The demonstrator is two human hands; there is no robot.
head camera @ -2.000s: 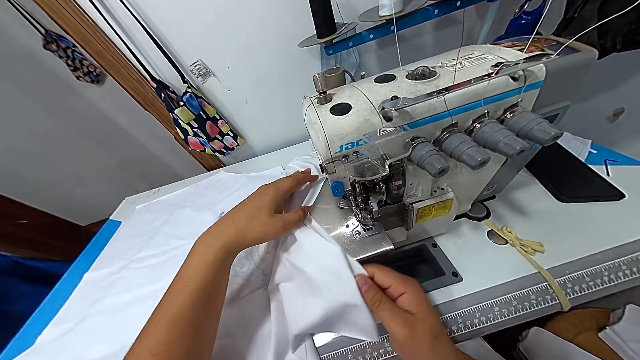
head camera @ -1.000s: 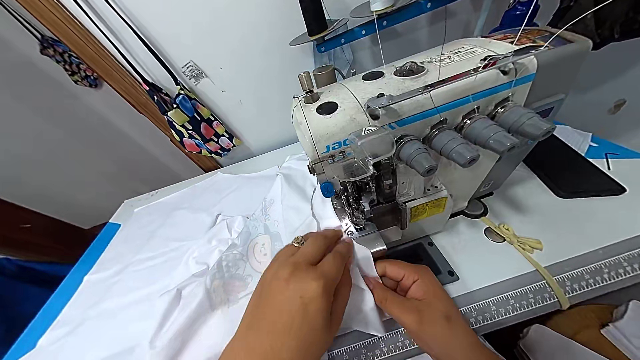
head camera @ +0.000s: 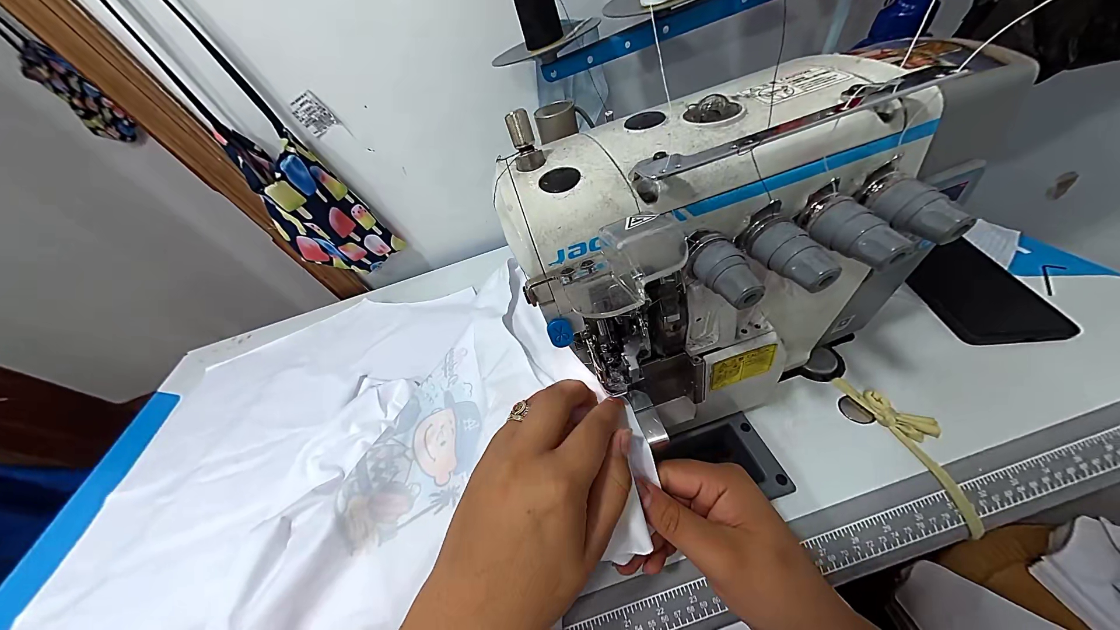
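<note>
A white overlock sewing machine [head camera: 735, 175] with a blue stripe stands on the table. White fabric [head camera: 262, 437] with a faint cartoon print lies left of it, and its edge runs under the presser foot area [head camera: 617, 372]. My left hand [head camera: 542, 481], with a ring on one finger, presses and pinches the fabric just in front of the needle area. Lower right of it, my right hand [head camera: 717, 516] pinches the near end of the fabric edge between thumb and fingers. The needle tips are too small to make out.
A black phone-like slab [head camera: 993, 293] lies right of the machine. A yellow tied strip [head camera: 910, 433] hangs over the table's front edge, along which a ruler tape [head camera: 1041, 468] runs. Thread cones stand behind. A patterned cloth item [head camera: 324, 206] hangs at the left wall.
My left hand has come down from beside the machine's left end to the fabric in front of the presser foot. The fabric edge now lies straighter there, and its cartoon print has come into sight.
</note>
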